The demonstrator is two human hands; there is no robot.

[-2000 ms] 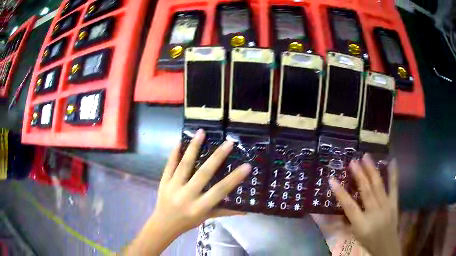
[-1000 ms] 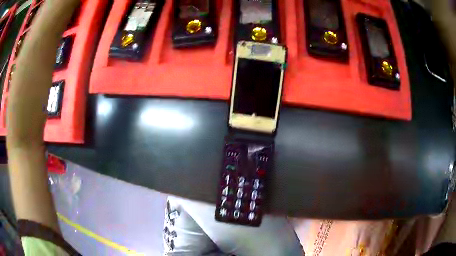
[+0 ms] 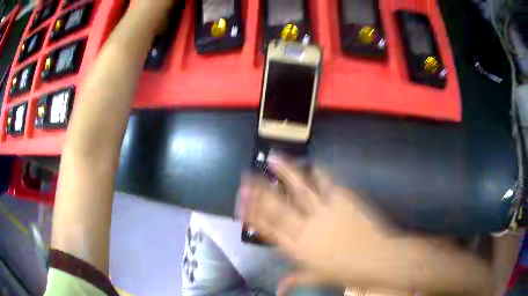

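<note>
One open flip phone point(image 3: 289, 95) lies on the dark bench, its gold-framed screen half overlapping the near edge of the red foam tray point(image 3: 370, 87). My right hand point(image 3: 318, 219), blurred, is over its keypad half and hides most of it; whether it grips the phone I cannot tell. My left forearm reaches up across the left of the view, and the left hand point(image 3: 151, 4) is mostly cut off by the top edge, near a phone at the tray's left end. Several closed phones with round gold discs sit in the tray pockets.
A second red foam tray point(image 3: 35, 141) with several phones is at the left. The dark bench's rounded near edge point(image 3: 173, 191) runs above my lap. Cables point(image 3: 519, 115) lie at the far right. A red stool or crate point(image 3: 35, 179) is below the left tray.
The row of open phones is down to one. Since the last earlier frame, my right hand has come in over its keypad, and my left arm has shifted right, towards the tray's left end.
</note>
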